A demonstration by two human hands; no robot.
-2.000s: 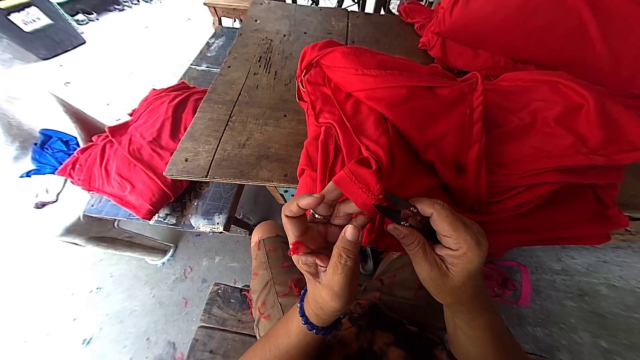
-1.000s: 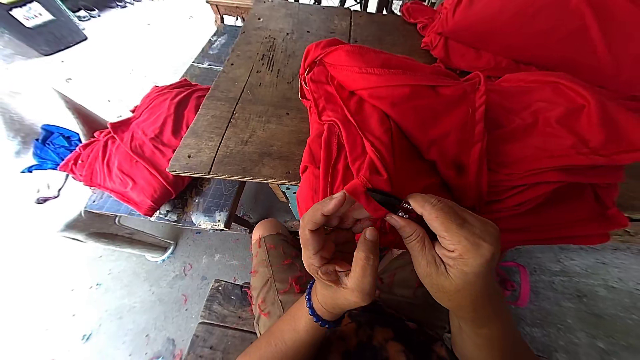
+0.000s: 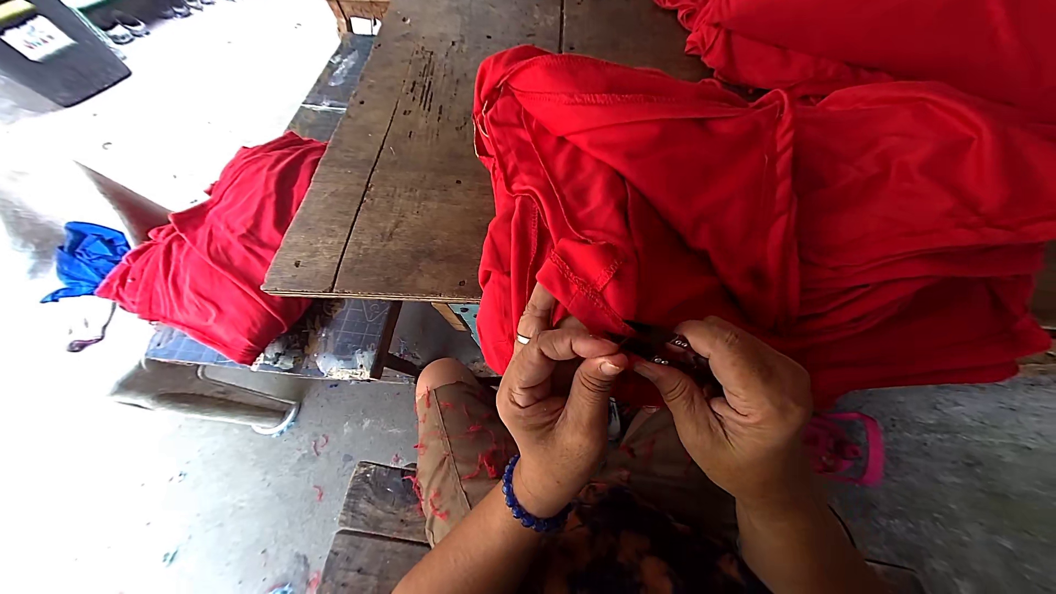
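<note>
Red fabric garments (image 3: 701,173) lie in a pile over the front of the wooden table, with a stitched hem corner (image 3: 586,276) turned toward me. My left hand (image 3: 561,379), with a ring and a blue bead bracelet (image 3: 528,505), has a finger behind that corner; its thumb and index tip pinch close together at the fabric's lower edge. My right hand (image 3: 734,396) grips small dark thread snips (image 3: 672,346), their tips beside the left fingertips. Whether a thread is between the blades is too small to tell.
Another red fabric pile (image 3: 223,239) and a blue cloth (image 3: 89,257) rest at the left on a low bench (image 3: 342,338). More red fabric (image 3: 891,41) lies at the back right. A wooden stool (image 3: 371,511) stands beside my leg, and a pink item (image 3: 866,450) is beneath the pile.
My left thumb and index finger have closed together near the snips. The hem corner now shows folded over my left finger. The garment piles have stayed where they were.
</note>
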